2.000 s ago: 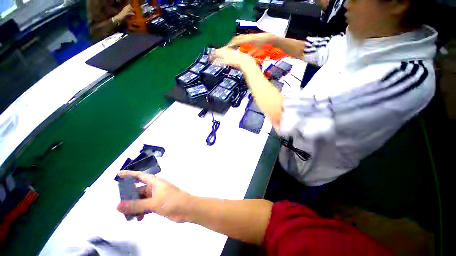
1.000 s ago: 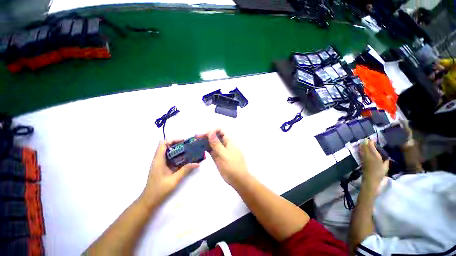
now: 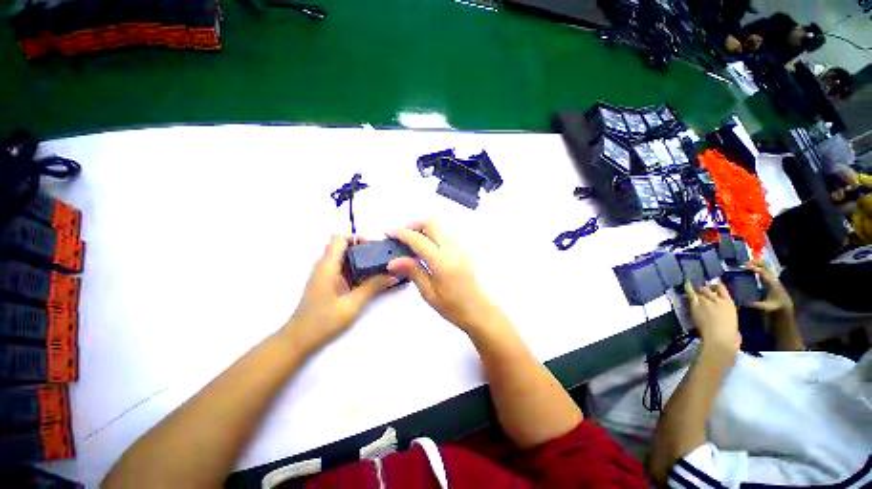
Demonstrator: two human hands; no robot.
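A dark charger unit [image 3: 375, 258] is held between my two hands over the white bench. Its dark cover lies over the body. My left hand [image 3: 330, 291] grips its left end, and my right hand [image 3: 435, 267] grips its right end with the fingers on top. The unit's thin black cable [image 3: 350, 191] runs away from it and ends in a tied coil on the bench. Several loose black housing covers [image 3: 464, 177] lie in a small heap beyond my hands, to the right.
Finished units with orange edges [image 3: 59, 329] line the left side; more stand on the green conveyor [image 3: 316, 72]. At right are cabled units on a black mat [image 3: 578, 143], a coiled cable [image 3: 577, 233], orange parts [image 3: 736, 196] and a neighbour's hands [image 3: 715, 315] at dark units.
My right hand has brought the cover onto the unit, whose green inside showed a second ago and is now hidden. The view has shifted. The neighbour's hands have moved among the dark units.
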